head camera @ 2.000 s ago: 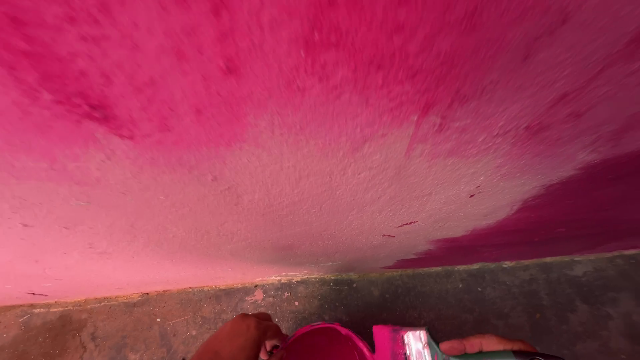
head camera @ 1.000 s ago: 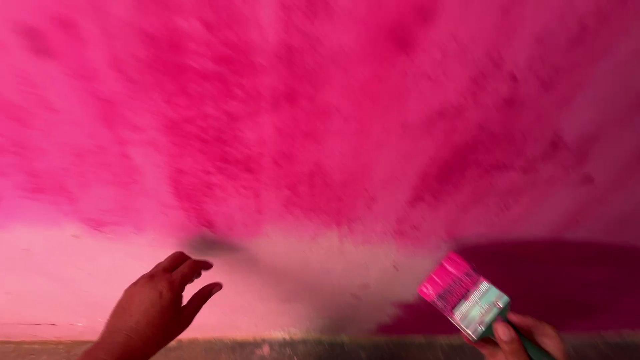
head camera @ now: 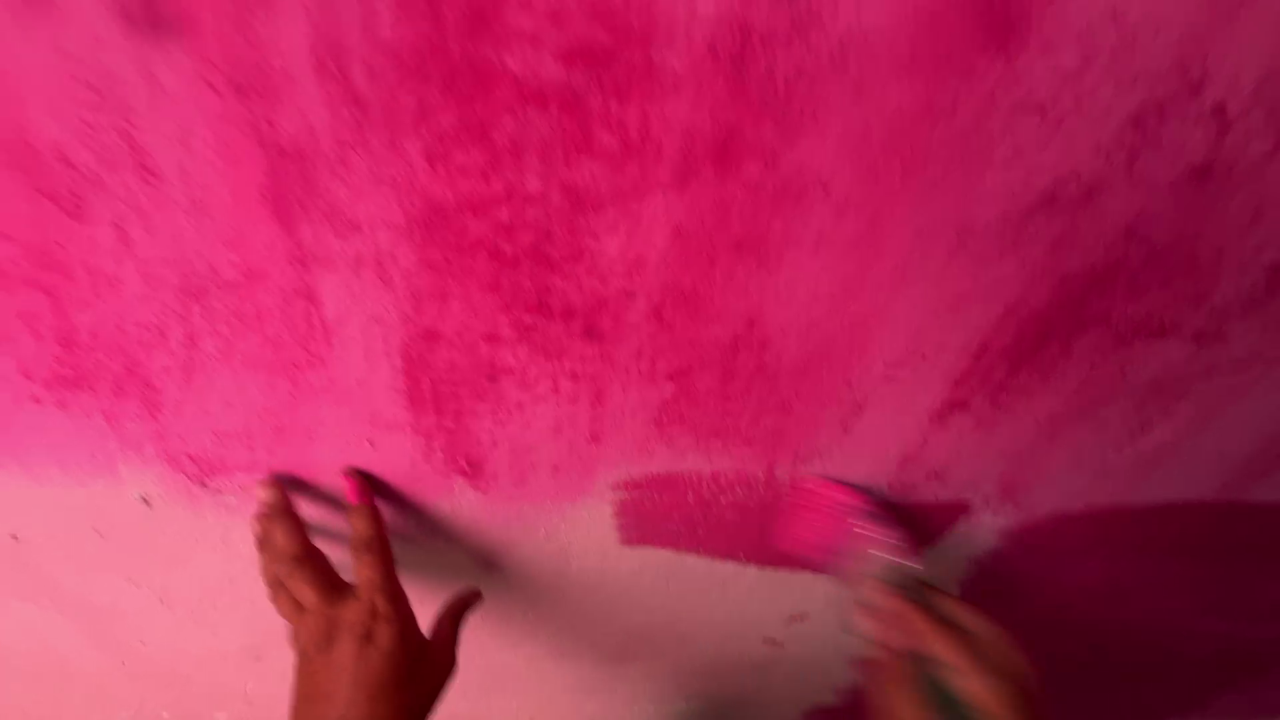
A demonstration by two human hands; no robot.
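My right hand (head camera: 940, 640), blurred at the lower right, grips a flat paintbrush (head camera: 840, 525) by its green handle. The pink bristles lie against the wall (head camera: 560, 300), at the right part of a darker pink stroke (head camera: 690, 515). At the lower left my left hand (head camera: 360, 620) has its fingers spread and holds nothing; the fingertips are at or close to the wall, and one of them looks bright pink. The wall is mottled deep pink above and pale pink below.
A dark magenta painted area (head camera: 1150, 600) fills the lower right of the wall. Shadows of the left hand fall on the pale band (head camera: 560, 620). Small marks show on the pale surface.
Two seconds ago a pink-rimmed container was by the hands; it is out of view now. The brush has met the wall, and a new dark pink stroke shows. The view has tilted up.
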